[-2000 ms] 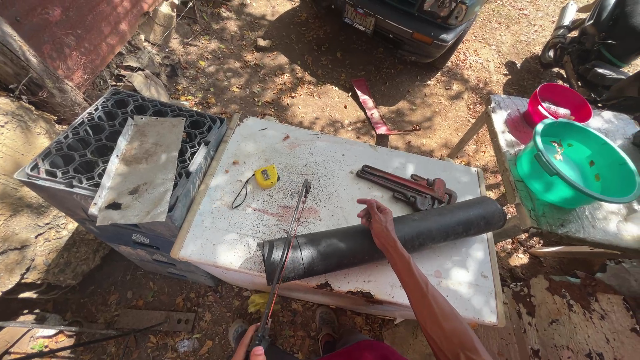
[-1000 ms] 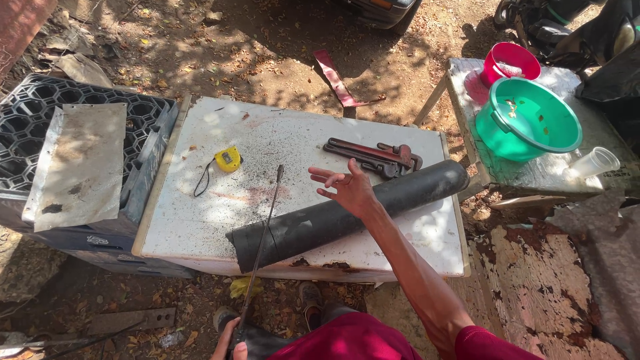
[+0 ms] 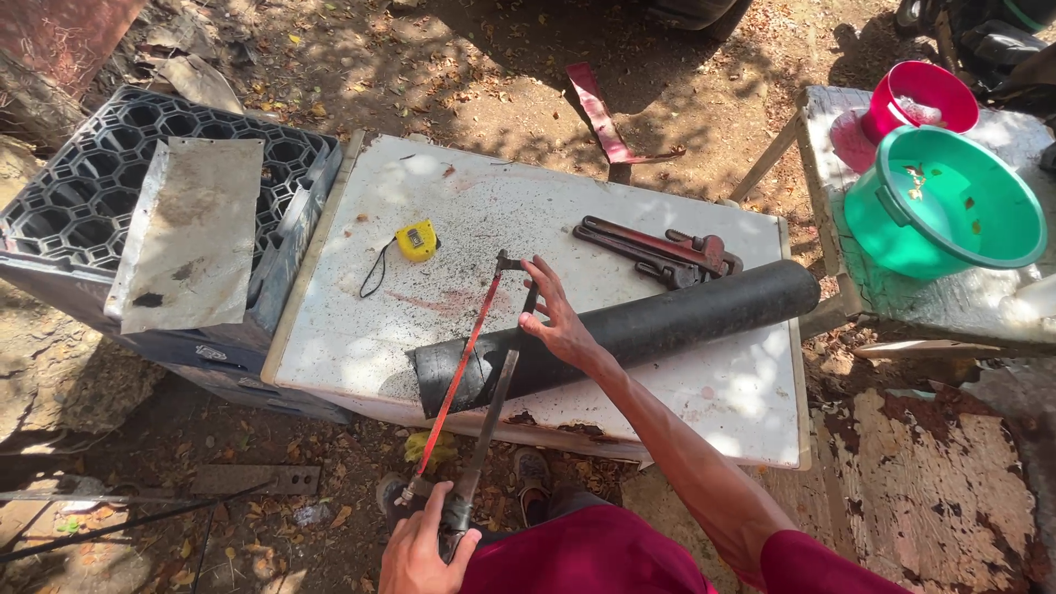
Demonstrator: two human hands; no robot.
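A hacksaw with a red blade [image 3: 459, 378] lies tilted over the left end of a black plastic pipe [image 3: 701, 318], its frame turned flat to the right. My left hand [image 3: 429, 536] grips the handle near the table's front edge. At the far end of the saw frame is my right hand [image 3: 557, 309], fingers spread and at least close to the frame; whether they touch it is hard to tell. The pipe rests slanting across a white table [image 3: 346, 330] and shows a dark line near its left end. Dark shavings are scattered over the tabletop.
Behind the pipe lie pipe wrenches [image 3: 660, 252]; a yellow tape measure [image 3: 417, 241] sits farther left. Black plastic crates [image 3: 305, 247] with a metal sheet [image 3: 194, 239] adjoin the table. At right, a side table [image 3: 833, 247] holds a green basin [image 3: 949, 206] and a red bowl [image 3: 924, 99].
The saw has turned, so its frame now shows beside the blade. My right hand, raised apart from the saw one second ago, is now at its far end.
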